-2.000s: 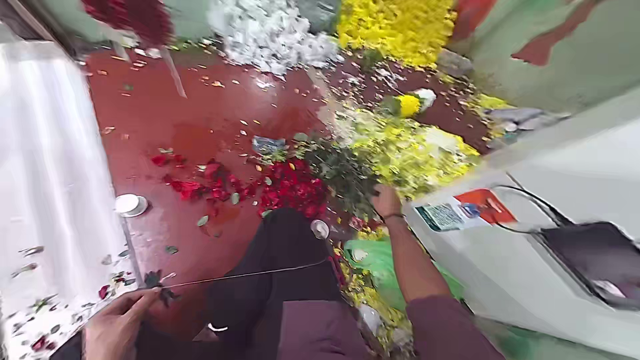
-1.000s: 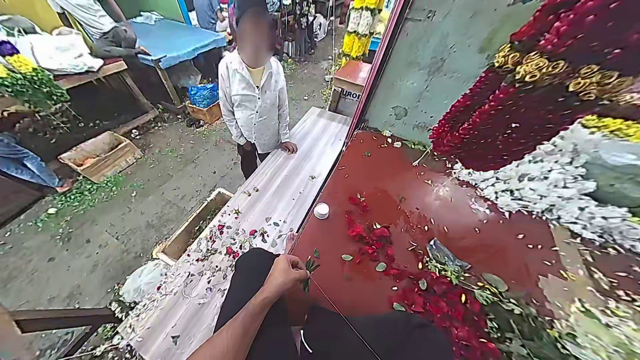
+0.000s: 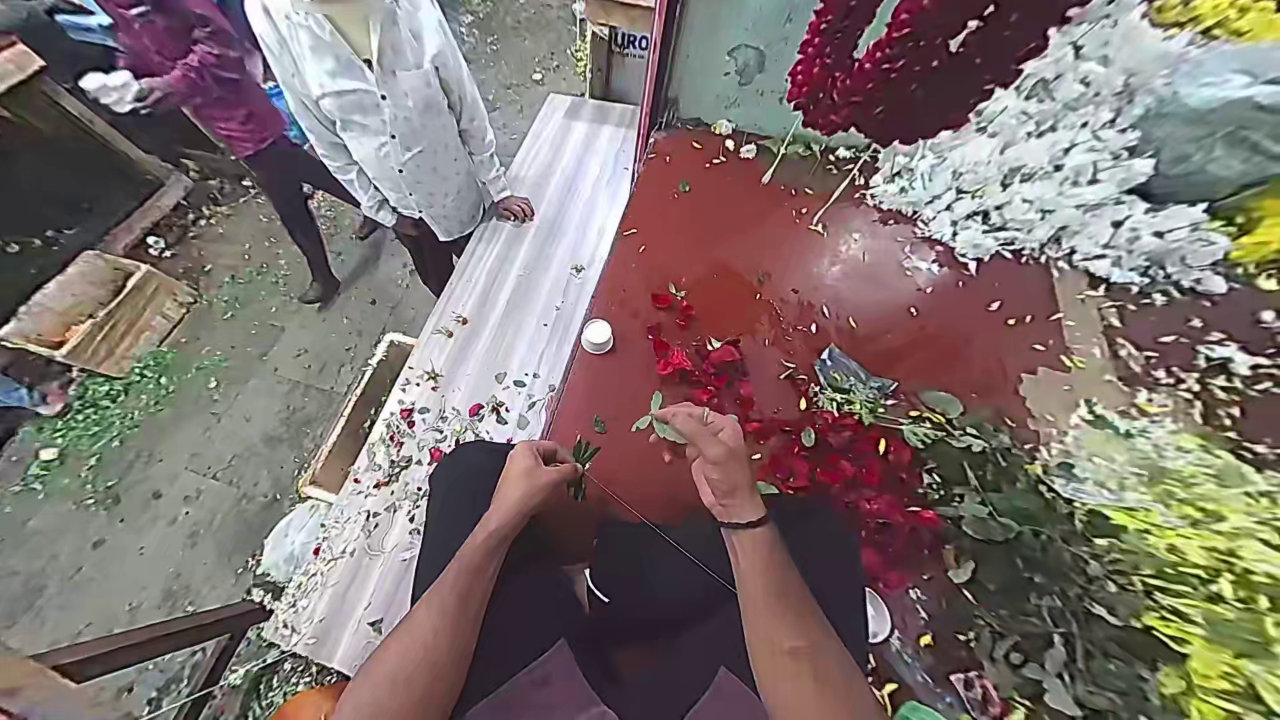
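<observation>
My left hand [image 3: 535, 482] pinches a small bunch of dark green leaves [image 3: 581, 466] above my lap. From the bunch a thin thread [image 3: 655, 525] runs down to the right, under my right forearm. My right hand [image 3: 712, 455] holds a light green leafy sprig [image 3: 657, 422] between thumb and fingers, a short way right of the bunch. Loose red petals [image 3: 715, 370] lie on the red floor beyond and to the right of my right hand. A small white round container [image 3: 597, 337] stands at the floor's left edge. Cut green stems [image 3: 985, 490] lie to my right.
A pale wood-grain plank [image 3: 540, 240] with scattered leaves runs along the left. A person in a white shirt [image 3: 400, 120] rests a hand on it; another person [image 3: 215, 90] is behind. White flowers [image 3: 1050, 150], yellow-green flowers [image 3: 1210, 550] and a red garland [image 3: 900, 60] are at the right.
My right hand, near the stems two seconds ago, is now beside my left hand with a leafy sprig. A second person has come into view behind the white-shirted one. The view has swung widely.
</observation>
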